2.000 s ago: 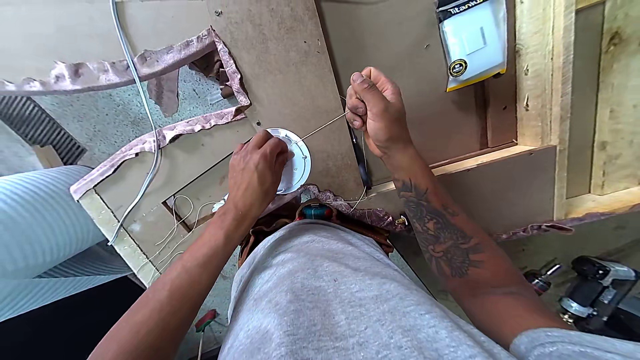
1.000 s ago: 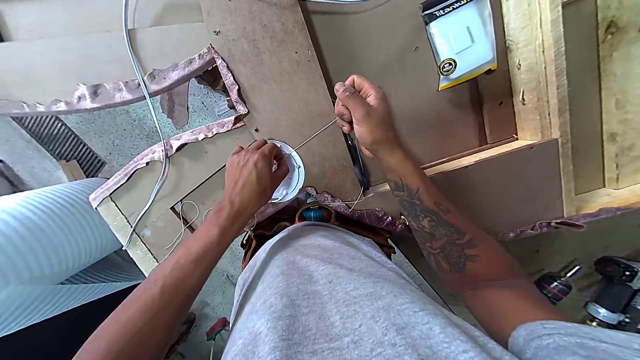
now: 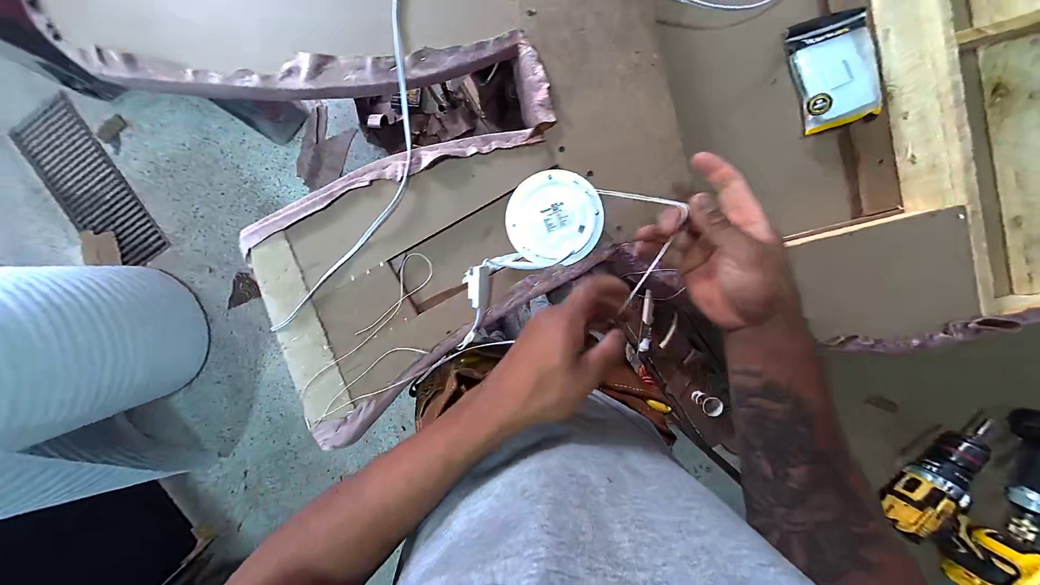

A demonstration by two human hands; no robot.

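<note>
A round white disc-shaped fixture (image 3: 555,218) lies on the wooden panel, a small white connector block (image 3: 478,286) on its cord beside it. From the disc's right edge a thin pale cord (image 3: 642,197) runs to my right hand (image 3: 723,244), which pinches it between thumb and fingers, other fingers spread. The cord bends there and slants down toward my left hand (image 3: 569,349). That hand is blurred, its fingers curled near the cord's lower part; whether it grips the cord cannot be told. A brown leather tool pouch (image 3: 455,390) is at my waist.
A white cable (image 3: 400,122) crosses the panel at left. A plastic package (image 3: 837,73) lies at the upper right by wooden framing (image 3: 926,106). Yellow-and-black power drills (image 3: 926,487) are at the lower right. Large white foam rolls (image 3: 97,349) stand at left, and the panel has fabric-wrapped edges.
My left hand has left the disc and moved right and down, toward my right hand. The disc, earlier partly covered by that hand, now shows whole. My right hand has opened some fingers.
</note>
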